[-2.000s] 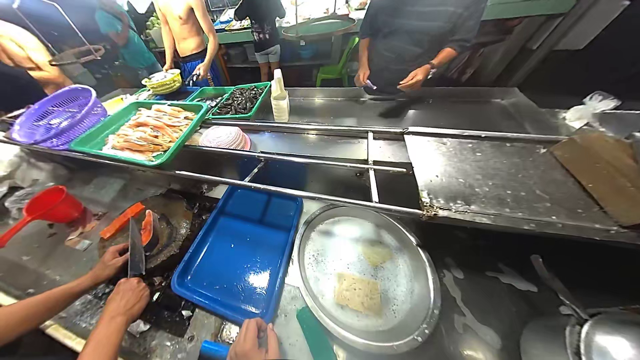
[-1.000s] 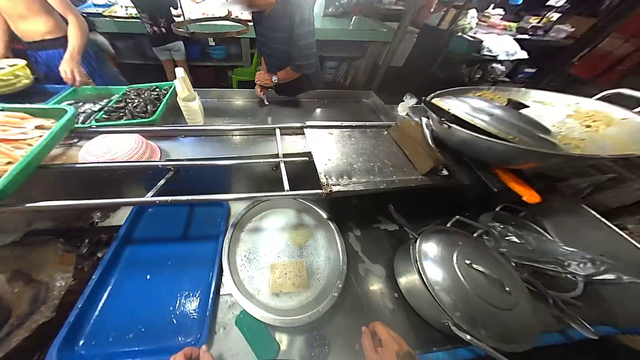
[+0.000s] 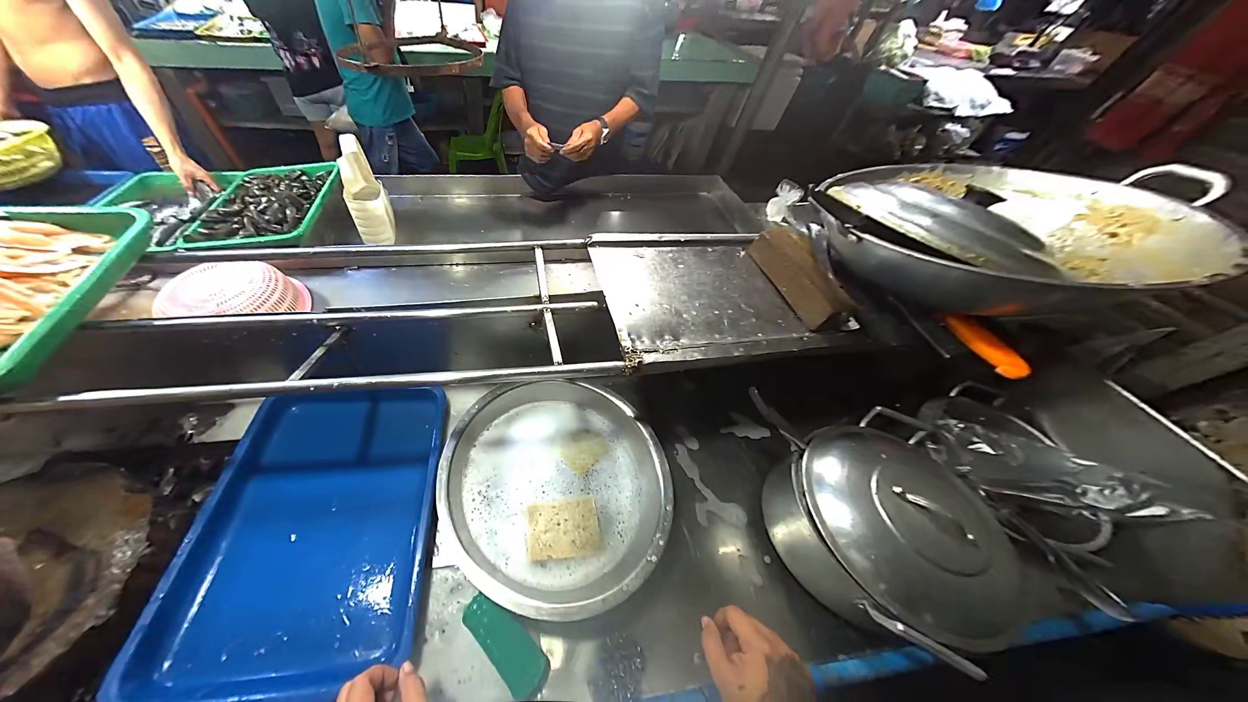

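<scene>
My left hand [image 3: 383, 684] is at the bottom edge, mostly cut off, near the lower right corner of a blue plastic tray [image 3: 322, 507]; whether it holds the tray cannot be told. Fingers loosely curled, my right hand [image 3: 749, 655] hangs at the counter's near edge with no object seen in it. Between the hands lies a green object [image 3: 505, 645], perhaps a scouring pad. Above it a round metal basin [image 3: 648, 546] holds soapy water, with a tan square sponge [image 3: 565, 529] and a smaller yellowish piece [image 3: 583, 452] in it.
A lidded metal pot [image 3: 902, 526] stands right of the basin. A large wok [image 3: 1024, 234] is at the upper right. Metal rails [image 3: 322, 312] cross beyond the basin, near a pink basket [image 3: 231, 289] and green trays [image 3: 78, 302] of seafood. A person [image 3: 580, 78] stands across the counter.
The view has swung right, bringing the pot and wok in. The person across the counter has brought both hands together. My right hand lies farther from the blue tray than my left.
</scene>
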